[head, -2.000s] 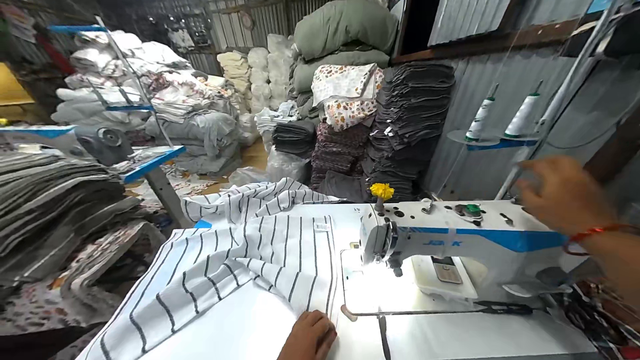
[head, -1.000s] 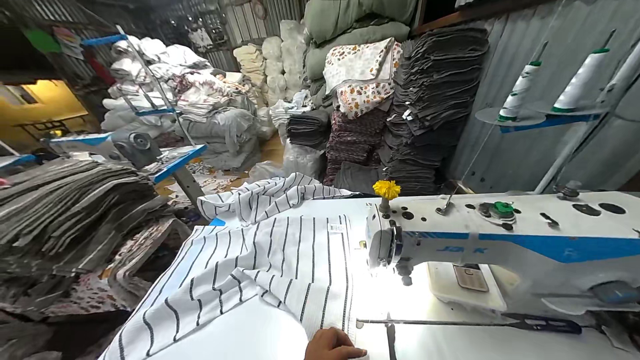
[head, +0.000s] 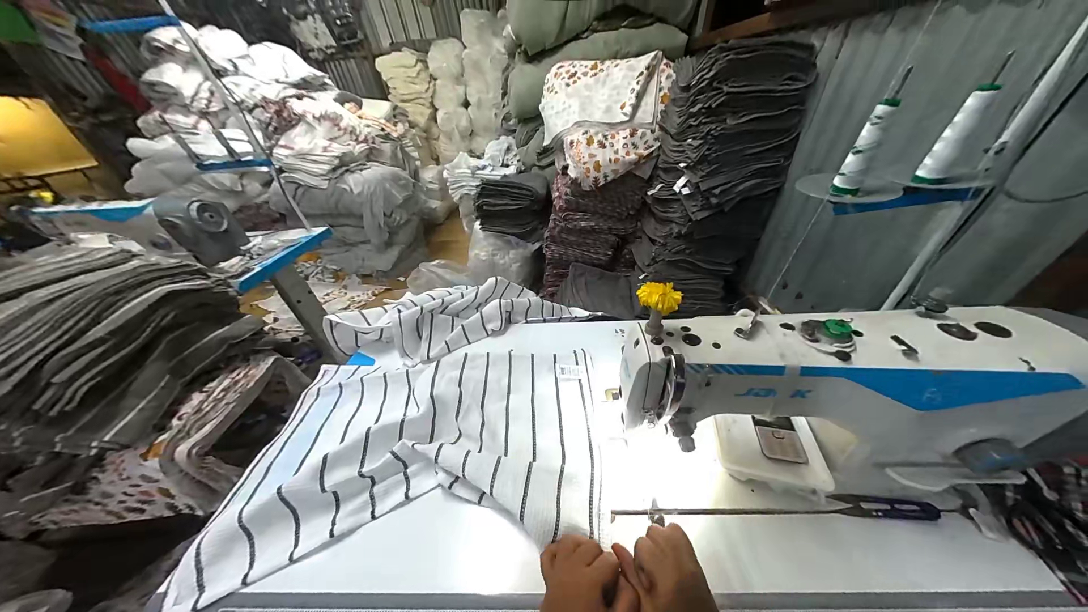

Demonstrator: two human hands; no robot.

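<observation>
White cloth with dark stripes [head: 510,416] lies spread and partly bunched on the white table of a Jack sewing machine [head: 816,374]. At its near right corner my left hand [head: 580,574] grips the cloth edge between closed fingers. Touching it on the right is my right hand [head: 667,569], fingers curled; whether it also pinches the cloth is hidden. A small white label [head: 570,371] sits near the cloth's far right corner. Just beyond my hands, a thin dark rod-like tool with a dark handle [head: 892,507] lies across the table.
Two white thread cones [head: 867,149] stand on a holder at the right. A yellow flower [head: 660,297] tops the machine head. Folded grey cloths [head: 110,340] are piled at the left. Tall stacks of dark fabric [head: 739,127] rise behind the table, beside a corrugated metal wall.
My right hand, raised over the machine's right end two seconds ago and out of view one second ago, is now beside my left hand at the cloth's near corner.
</observation>
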